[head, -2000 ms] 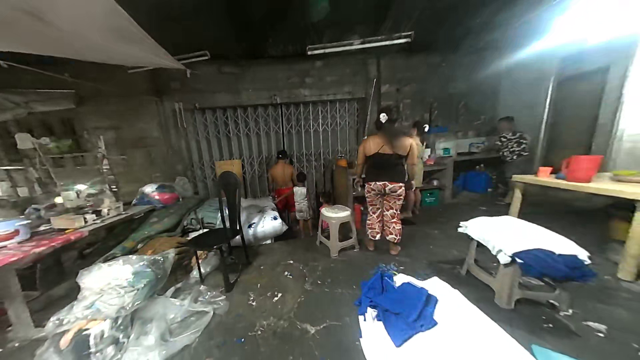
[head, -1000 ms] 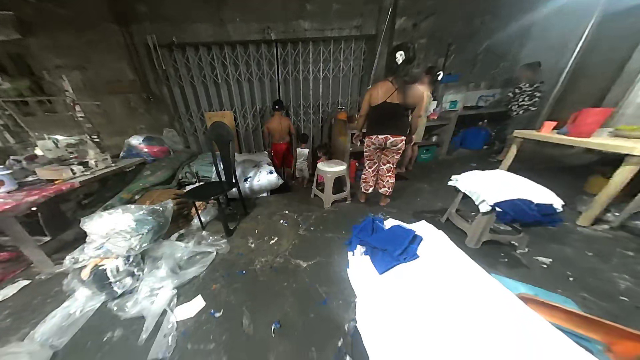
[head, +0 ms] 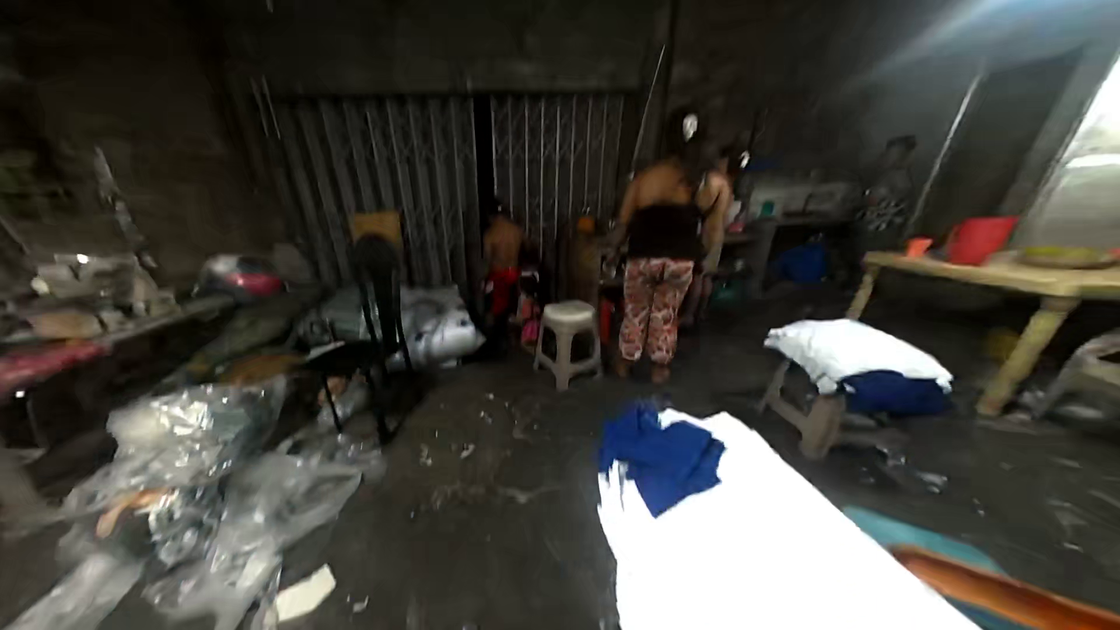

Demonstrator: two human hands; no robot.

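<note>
Neither my left hand nor my right hand shows in the head view. A long spread of white cloth (head: 744, 534) runs from the bottom edge toward the middle, overexposed and without visible detail. At its far end lies a crumpled blue cloth (head: 661, 459). Beyond it on the right, a stack of white cloth (head: 853, 350) rests on a low plastic stool, with dark blue cloth (head: 897, 394) hanging beside it. An orange-brown curved object (head: 1006, 586), which I cannot identify, crosses the lower right corner over a teal surface (head: 927, 538).
Clear plastic bags (head: 236, 516) lie on the floor at left, near a black chair (head: 376, 306). A plastic stool (head: 569, 341) stands mid-room. Several people, one in patterned trousers (head: 658, 306), are near the folding metal gate (head: 394, 175). A wooden table (head: 1041, 276) stands at right.
The view has shifted somewhat. The orange-brown object at the lower right, absent from the oldest frame, shows in the last two. The cloths otherwise look the same.
</note>
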